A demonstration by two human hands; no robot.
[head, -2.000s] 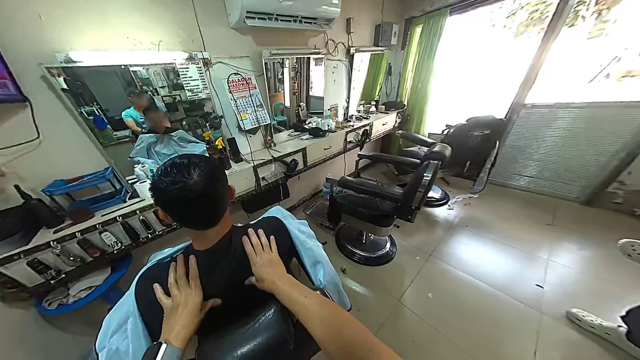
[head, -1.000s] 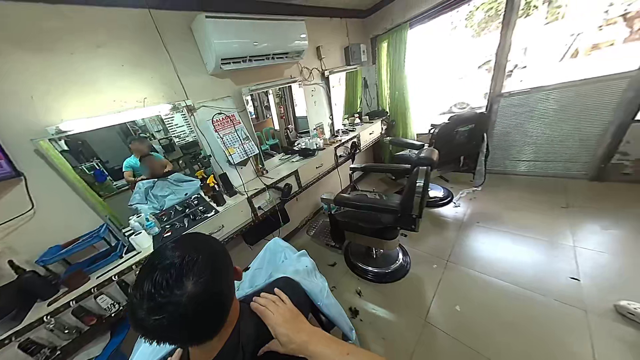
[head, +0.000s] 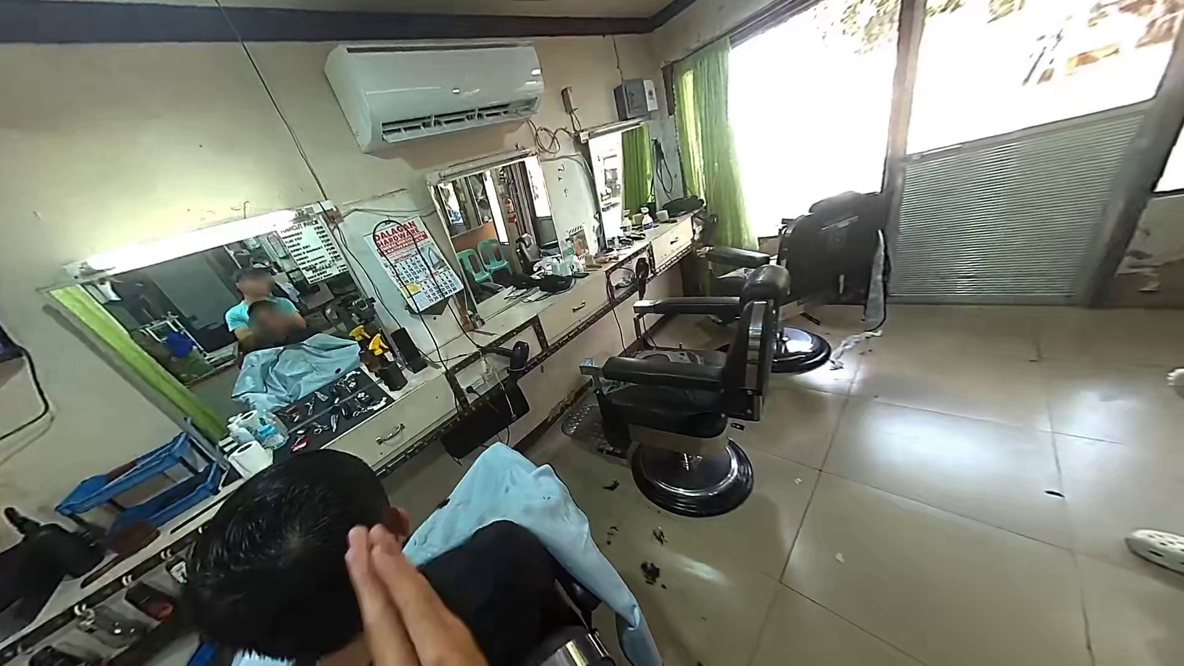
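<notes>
A seated person's head with short dark hair (head: 287,546) is at the lower left, seen from behind. One hand, which looks like my right hand (head: 412,601), is raised behind the person's neck and shoulder, its fingers straight and close together, with no tool seen in it. Whether it touches the person or my other hand cannot be told. My left hand is not seen. A light blue barber cape (head: 518,509) lies over the person's right shoulder side, beside a dark shirt (head: 499,573). The mirror (head: 203,305) reflects the seated person under the cape and a person standing behind.
A counter with drawers (head: 407,425) runs along the wall, bearing spray bottles (head: 370,347) and several tools. Blue plastic trays (head: 139,481) stand at the left. An empty black barber chair (head: 684,398) is to the right, another chair (head: 823,259) beyond it. Hair clippings (head: 651,573) lie on the tiled floor.
Both hands lay spread on the person's upper back two seconds ago. The right hand has since left the shoulder and is now upright with its fingers together. The view has tilted up.
</notes>
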